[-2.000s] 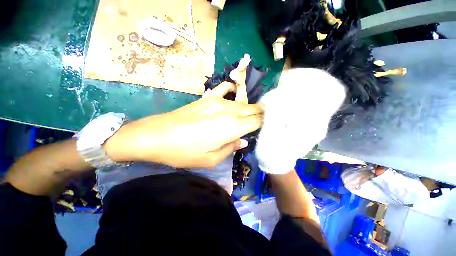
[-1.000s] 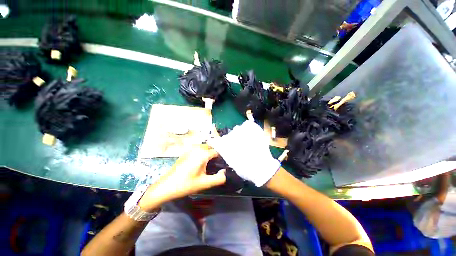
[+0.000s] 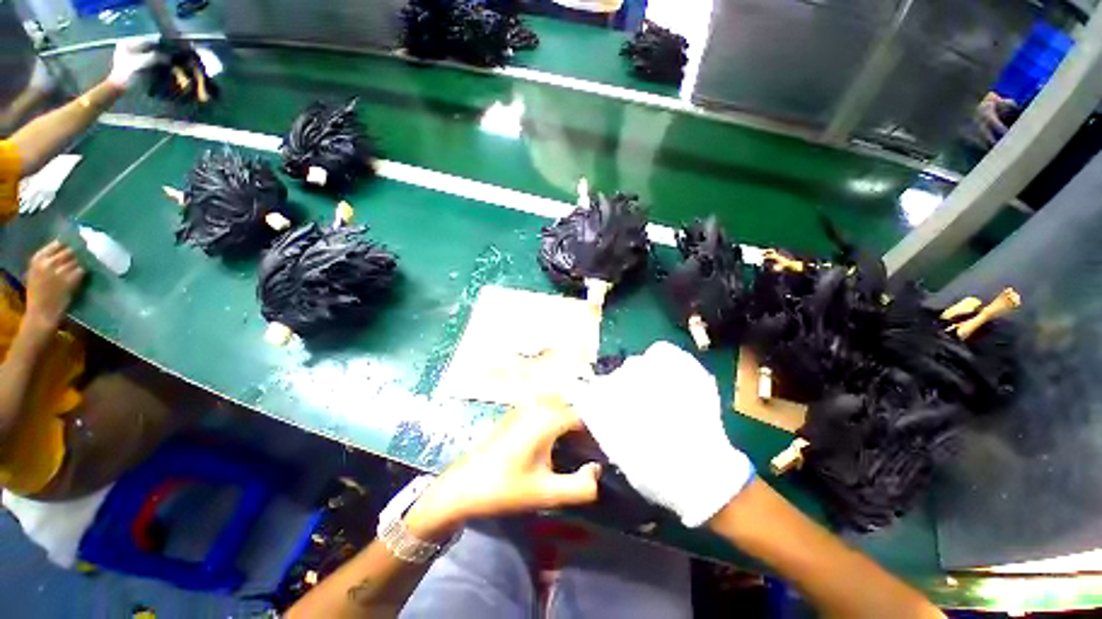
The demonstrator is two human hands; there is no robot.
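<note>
My left hand point(image 3: 514, 466), bare with a watch at the wrist, is closed on a black spiky piece point(image 3: 573, 452) at the bench's front edge. My right hand point(image 3: 662, 426), in a white glove, lies over the same piece and hides most of it; whether its fingers grip the piece or a stick cannot be told. A cardboard mat point(image 3: 514, 342) with stains lies just beyond my hands. A pile of black pieces point(image 3: 864, 351) with tan ends lies right of my glove, partly on a second cardboard piece point(image 3: 783, 411).
Separate black tufts point(image 3: 326, 281) stand on the green bench point(image 3: 459, 230) at left and centre. A neighbouring worker's gloved hand point(image 3: 131, 61) touches a tuft at far left, near a small white bottle point(image 3: 106, 249). A grey metal frame point(image 3: 1027, 121) rises at right. A blue stool point(image 3: 181, 514) stands below.
The view has swung left and up, bringing the neighbouring worker, bottle and far tufts into view. Both my hands stay together on the piece at the bench edge.
</note>
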